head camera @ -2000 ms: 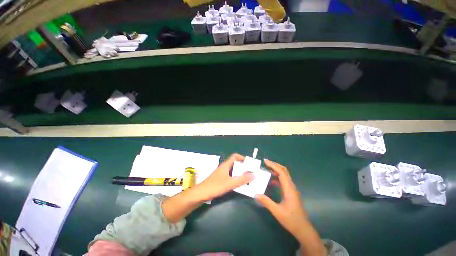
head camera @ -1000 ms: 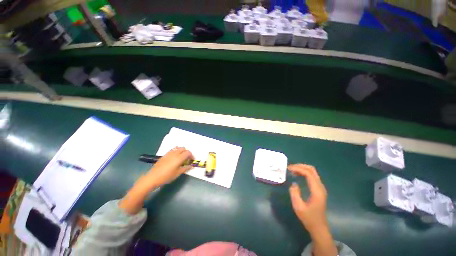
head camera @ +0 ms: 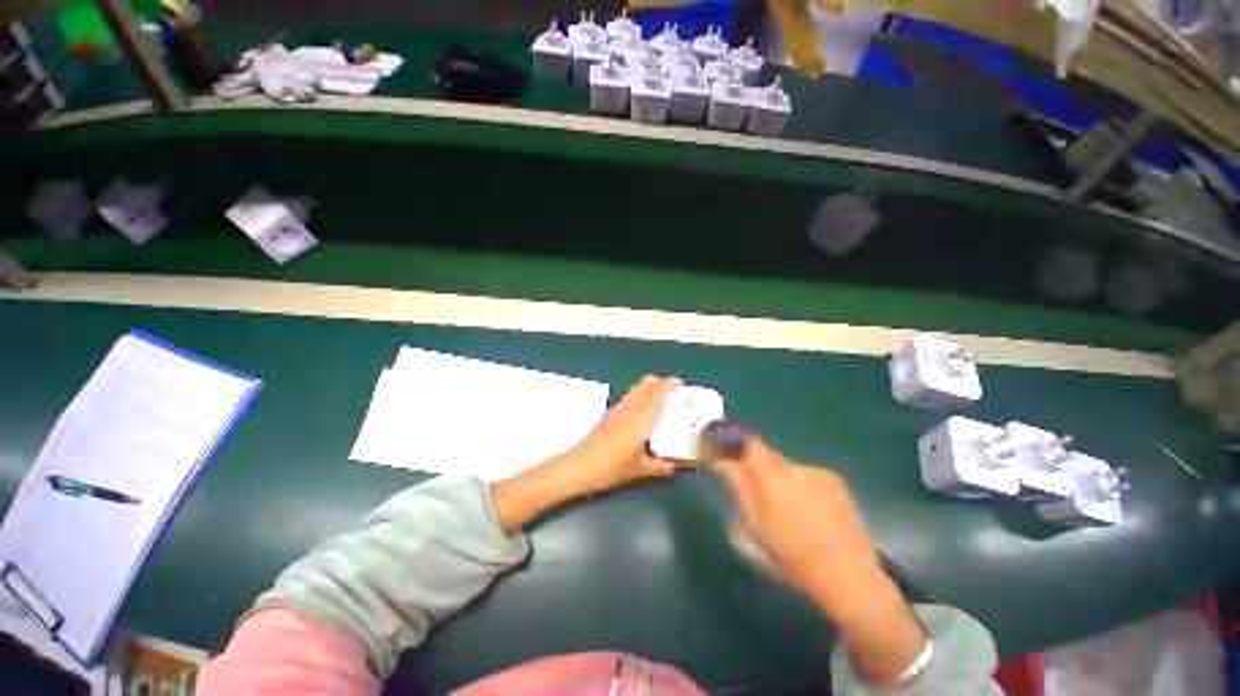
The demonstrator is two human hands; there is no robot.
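Observation:
A white plug adapter [head camera: 684,418] stands low over the bench in front of me. My left hand [head camera: 623,443] grips it from its left side. My right hand [head camera: 805,528] is blurred and closed around the small hammer [head camera: 722,438]. Only a dark end of the hammer shows clearly, at the adapter's right edge. The rest is blurred or hidden by the hand, and I cannot tell if it touches the adapter. White paper sheets [head camera: 476,412] lie left of the adapter.
A blue-edged clipboard [head camera: 129,449] with a pen [head camera: 93,490] lies at left. Several set-aside adapters [head camera: 968,457] sit at right. Single adapters [head camera: 276,226] lie on the dark conveyor [head camera: 544,204]. Across it are an adapter batch [head camera: 687,93] and a white crumpled pile [head camera: 306,72].
The hammer has left the paper and is now in my right hand. My left hand has moved from the hammer to the adapter, which was standing free on the bench a second ago.

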